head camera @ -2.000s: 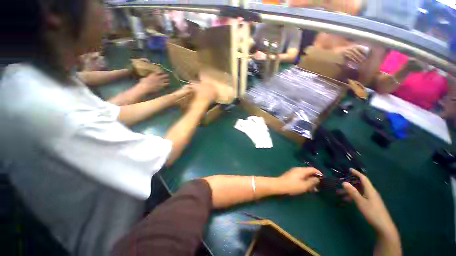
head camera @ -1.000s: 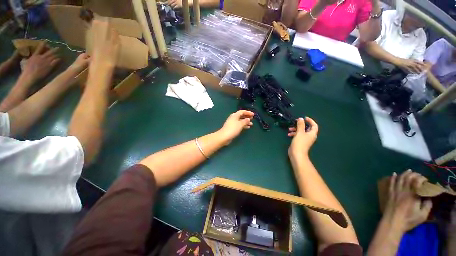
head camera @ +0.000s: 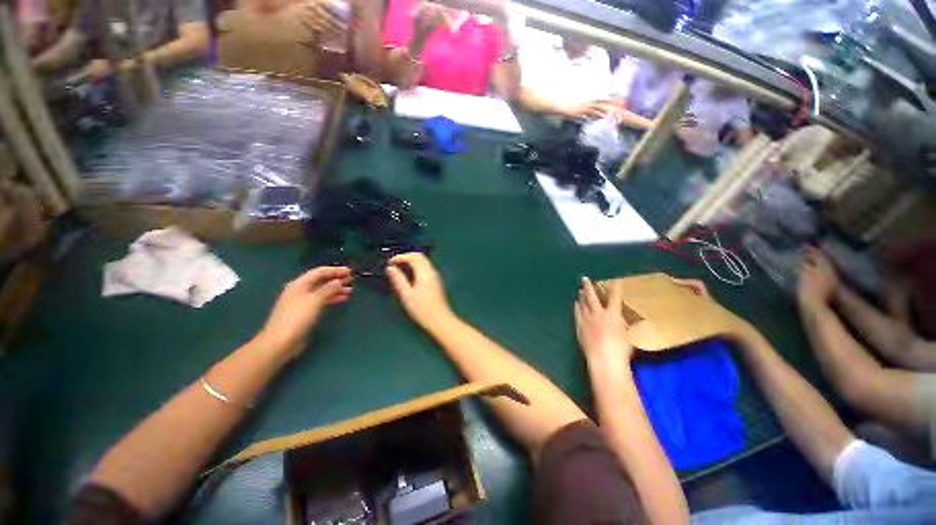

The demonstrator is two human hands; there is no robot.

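A loose pile of black cables [head camera: 364, 215] lies on the green table in front of me. My left hand [head camera: 313, 292] is at the near left edge of the pile, fingertips pinched on a thin black cable. My right hand [head camera: 419, 287] is just to its right, thumb and fingers together at the same dark cord. The image is blurred there, so the cable's ends are not clear. An open packing box [head camera: 382, 451] stands below my hands with its flap raised. Inside are a grey block [head camera: 419, 499] and a clear plastic bag with contents [head camera: 339, 507].
A large carton tray [head camera: 154, 220] of bagged parts is at the far left, with a white cloth rag [head camera: 170, 269] before it. A neighbour's hands hold a brown box [head camera: 672, 313] over blue cloth [head camera: 693, 405] at right. Black adapters [head camera: 570, 164] lie beyond, near seated people.
The view has swung to the right. My hands have come closer together at the near edge of the cable pile. The right neighbour's box and blue cloth now show more fully.
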